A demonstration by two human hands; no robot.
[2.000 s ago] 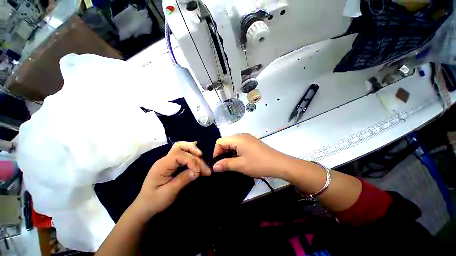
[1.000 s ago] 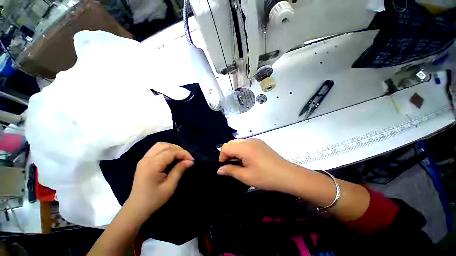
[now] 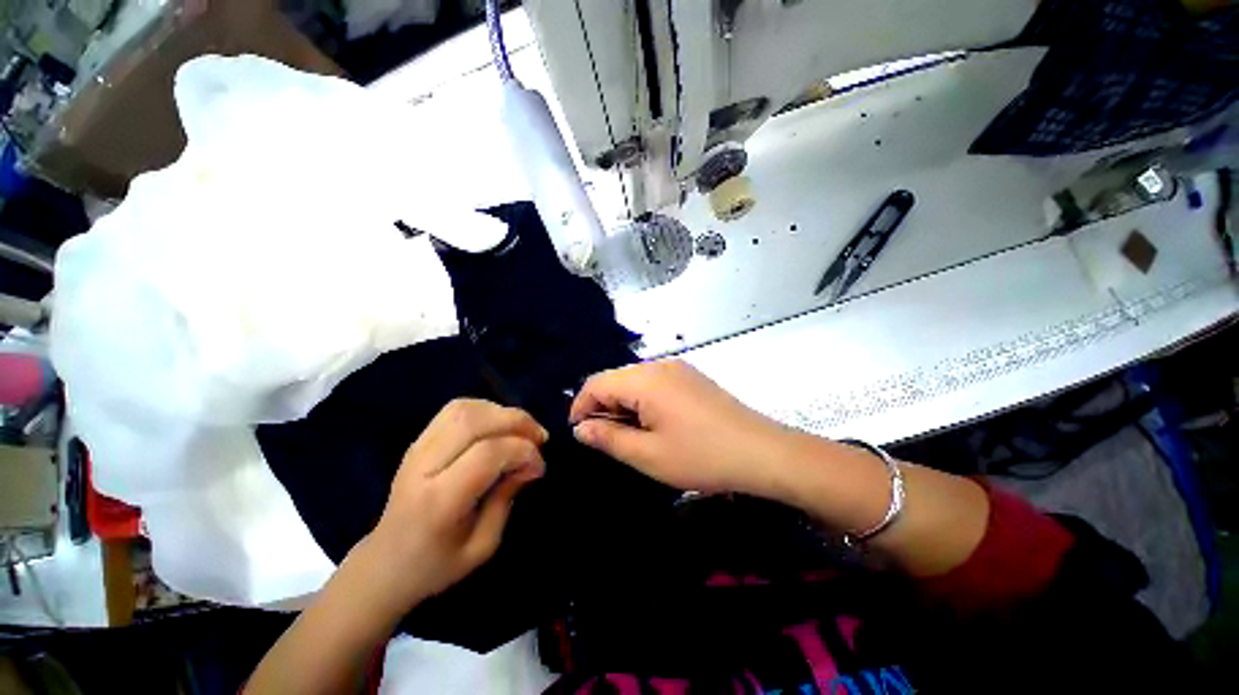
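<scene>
The black fabric part (image 3: 367, 435) lies over the table's front edge and my lap, joined to the big puffy white fabric part (image 3: 245, 312) on the left. My left hand (image 3: 469, 482) is over the black cloth with its fingertips pinched together. My right hand (image 3: 659, 421) is just to its right, thumb and forefinger pinched around something tiny, with a small pale spot at the fingertips. The fingertips of both hands are close but apart. Whether they grip black cloth or thread is too dark to tell.
The white sewing machine (image 3: 652, 122) stands ahead, its needle area beyond the black cloth. Black thread snips (image 3: 866, 247) lie on the white table (image 3: 802, 346). Dark plaid cloth (image 3: 1101, 82) is at the upper right. A brown cardboard box (image 3: 218, 82) is at the upper left.
My hands parted, then came closer together again over the black cloth. The view shifted, so the machine sits higher in the picture. The black cloth now lies more spread out.
</scene>
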